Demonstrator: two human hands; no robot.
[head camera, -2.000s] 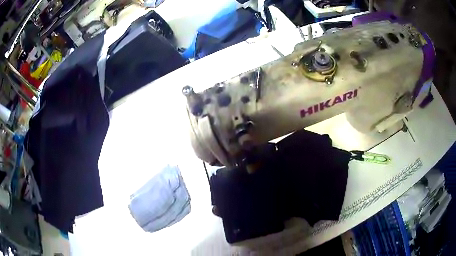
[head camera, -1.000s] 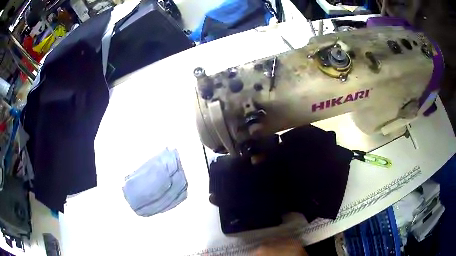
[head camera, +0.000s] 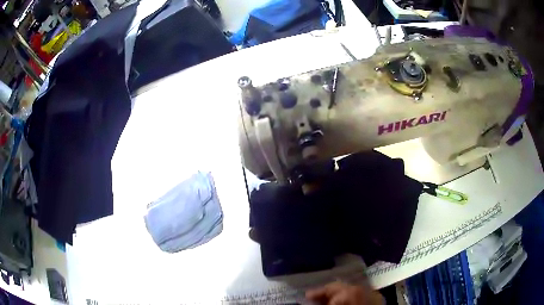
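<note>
A dark fabric stack (head camera: 295, 232) lies under the needle end of the cream HIKARI sewing machine (head camera: 358, 101). A second dark piece (head camera: 379, 208) adjoins it on the right. A blurred hand, apparently my right hand (head camera: 346, 294), shows at the bottom edge below the stack, fingers towards the left. It is cut off, and whether it holds anything is unclear. My left hand cannot be made out. A small brownish spot at the stack's left edge is too unclear to name. The needle area is dark and partly hidden by the head.
Pale grey-blue pieces (head camera: 186, 214) lie left of the needle. Green-handled snips (head camera: 447, 193) lie right of the dark cloth. Long dark panels (head camera: 80, 137) drape at far left. Ruler marks (head camera: 459, 235) run along the front edge. A blue crate (head camera: 438, 283) with white packets (head camera: 498, 256) stands below.
The hand has come into view at the bottom edge and now shows more fully than one second ago. The view has shifted slightly; the dark stack stays under the machine head.
</note>
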